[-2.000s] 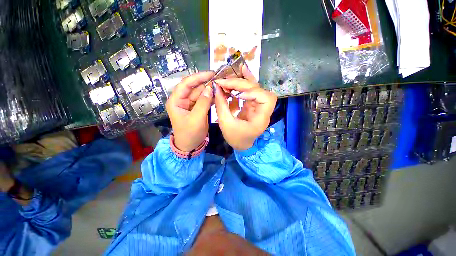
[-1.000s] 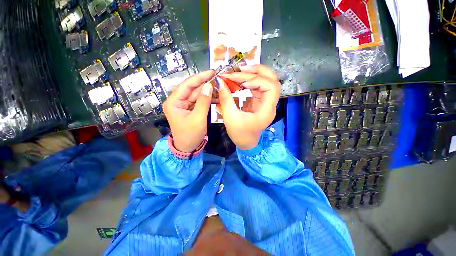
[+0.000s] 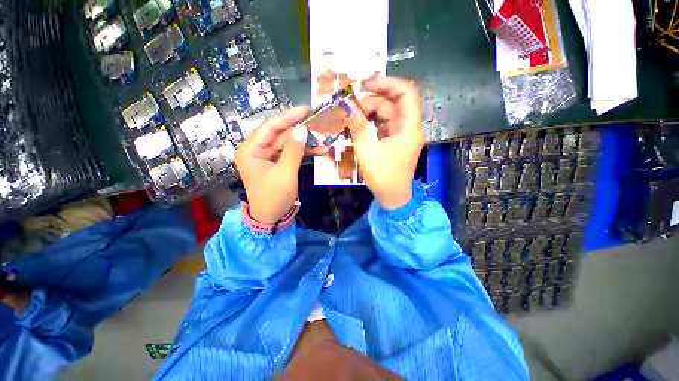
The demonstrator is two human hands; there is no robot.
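Note:
A small circuit board module (image 3: 327,121) is held up between both hands, with a copper-brown face showing. My left hand (image 3: 272,165) pinches its left end between thumb and fingers. My right hand (image 3: 389,141) holds its right end, with fingertips on the upper right corner. The white backing strip (image 3: 348,30) lies upright on the bench behind and below the hands. Copper-coloured pieces (image 3: 326,80) show on it above the module, and more show below, partly hidden by the hands.
A blister tray of silver and blue modules (image 3: 185,89) lies left, beside dark stacked trays (image 3: 45,104). A lower module tray (image 3: 521,216) is right, below the bench edge. Red strips (image 3: 525,33), a clear bag (image 3: 537,95) and white liners (image 3: 612,56) lie upper right. A person's blue sleeve (image 3: 52,327) is lower left.
The module's flat copper-brown face now shows, where it was seen more edge-on. The red-orange piece at my fingers no longer shows. My right hand has moved slightly right and up.

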